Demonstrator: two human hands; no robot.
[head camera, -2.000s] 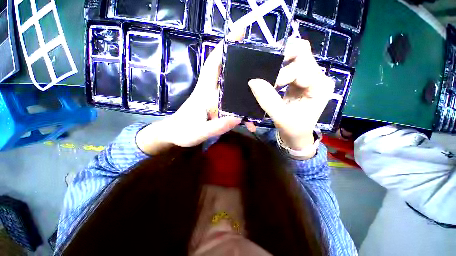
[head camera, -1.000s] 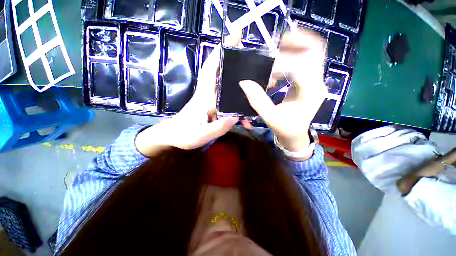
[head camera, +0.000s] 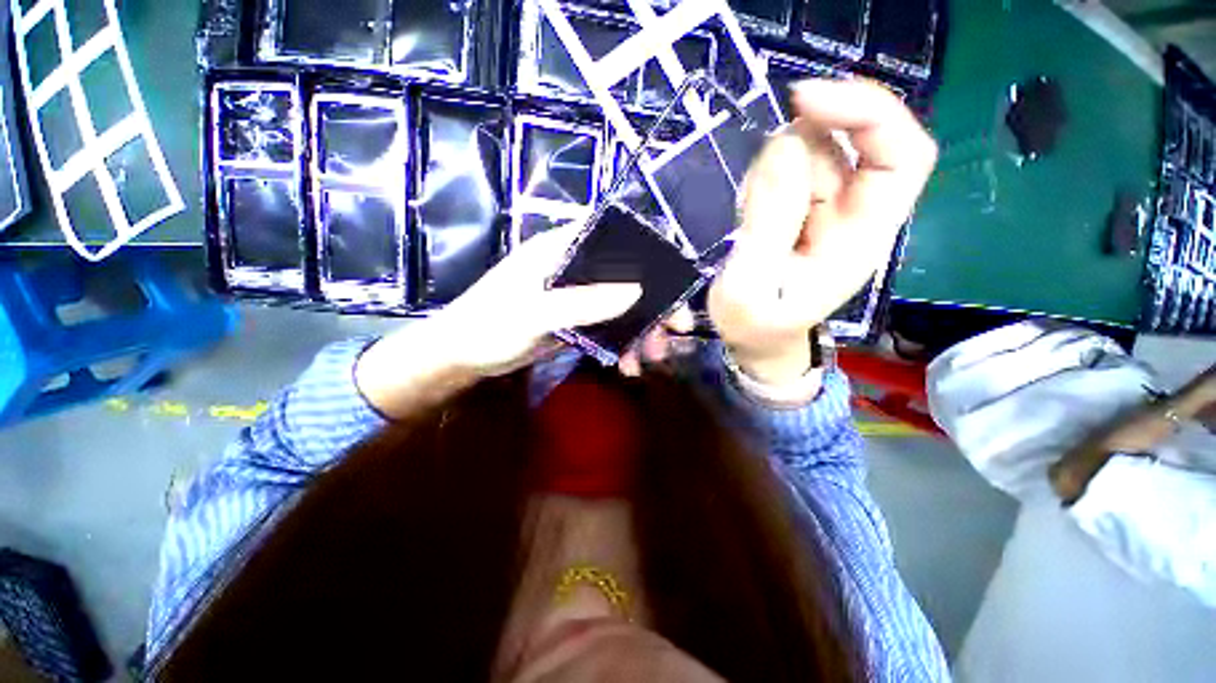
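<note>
A black panel (head camera: 632, 267) with a thin shiny edge is tilted in front of me, near the trays' front edge. My left hand (head camera: 514, 304) holds it, thumb on its face. My right hand (head camera: 830, 200) is raised just right of the panel; its fingers are curled and overexposed, and I cannot tell if it holds anything. A thin clear outline, maybe film, shows above the panel. An adhesive sheet with white grid lines (head camera: 618, 60) and a grey rectangle lies on the trays behind the panel.
Glossy black parts trays (head camera: 310, 184) cover the middle of the green bench (head camera: 994, 254). A white ladder-like empty sheet (head camera: 118, 144) lies at left. A dark scrap (head camera: 1035, 118) lies at right. A blue stool (head camera: 114, 334) stands at left; another person's arm (head camera: 1134, 434) shows at right.
The panel has turned to a diagonal tilt and moved slightly down. My right hand has moved off the panel, up and to the right. More of the adhesive sheet shows.
</note>
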